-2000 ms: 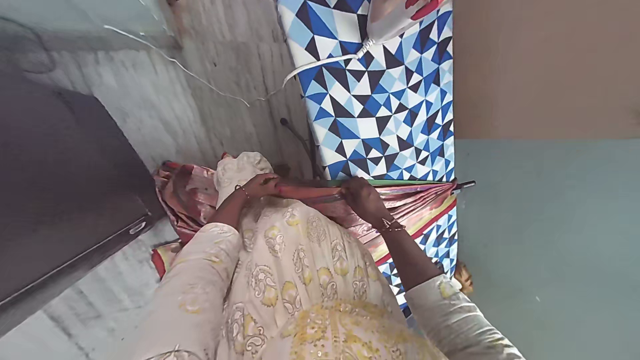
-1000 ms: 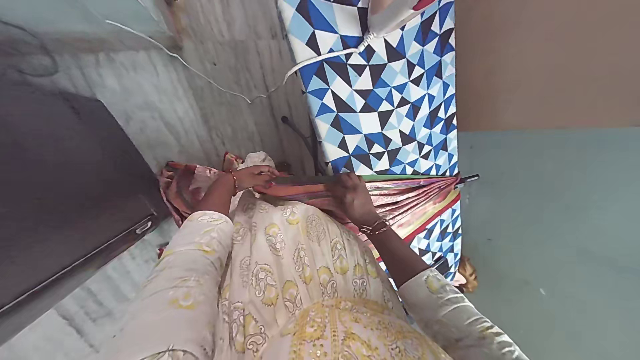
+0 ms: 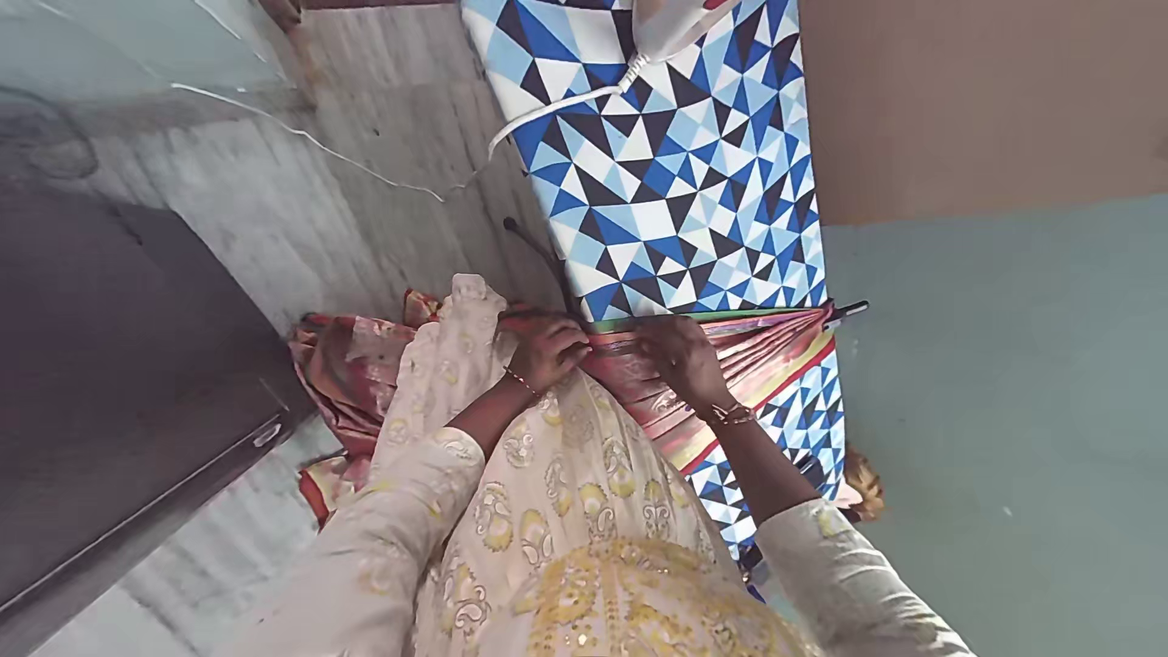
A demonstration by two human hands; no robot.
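Observation:
A long pleated cloth, pink and red with a yellow and a green edge, lies across an ironing board with a blue, white and black triangle cover. Its folds are gathered at a dark clip on the board's right edge. My left hand grips the cloth beside the board's left edge. Over the board, my right hand has its fingers bent on the pleats. More of the cloth hangs down to the left of my dress. A clothes iron rests at the board's far end.
The iron's white cord runs off the board to the left, above the marble floor. A dark cabinet stands at the left. The wall borders the board's right side. A brown object shows beside the board's lower right edge.
My hands stay at the cloth with small shifts. The view has moved somewhat closer to the clipped pleats. The iron and the clip have not plainly moved.

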